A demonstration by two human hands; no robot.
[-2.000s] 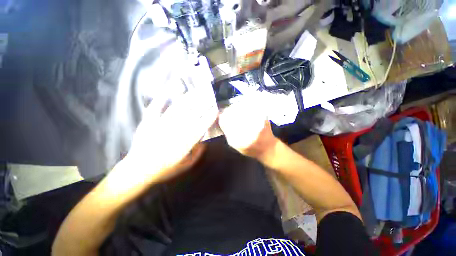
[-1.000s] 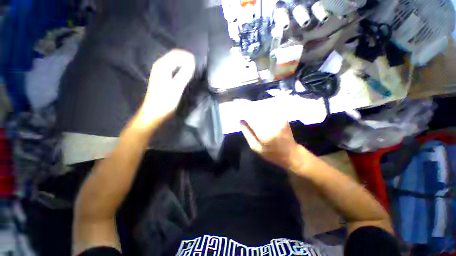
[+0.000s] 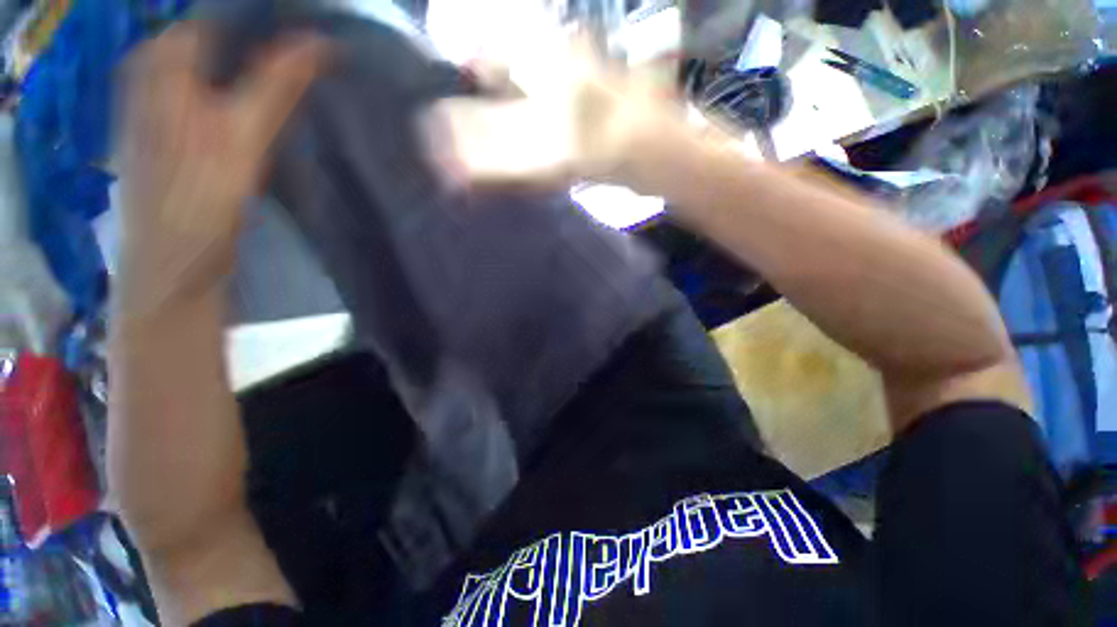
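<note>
The dark grey fabric panel [image 3: 490, 282] hangs from the tabletop down into my lap, blurred by motion. My left hand [image 3: 214, 116] is at the upper left, at the panel's upper edge, thumb and fingers spread apart; blur hides whether it grips the cloth. My right hand [image 3: 539, 129] is at the top centre over the panel, overexposed and blurred; its fingers and any hold on the cloth cannot be made out. The machine area at the top is mostly lost in glare.
Teal snips [image 3: 872, 74] and a black cord coil [image 3: 745, 96] lie on the table at upper right. A clear plastic bag [image 3: 980, 159] hangs at its edge. Blue and white cloth [image 3: 1060, 306] is at the right. A tan board [image 3: 802, 386] is beside my lap. Something red [image 3: 47, 447] is at far left.
The panel has moved from the left tabletop across to my lap. My left hand has moved left and up. My right hand has moved up and left over the cloth. The view has shifted.
</note>
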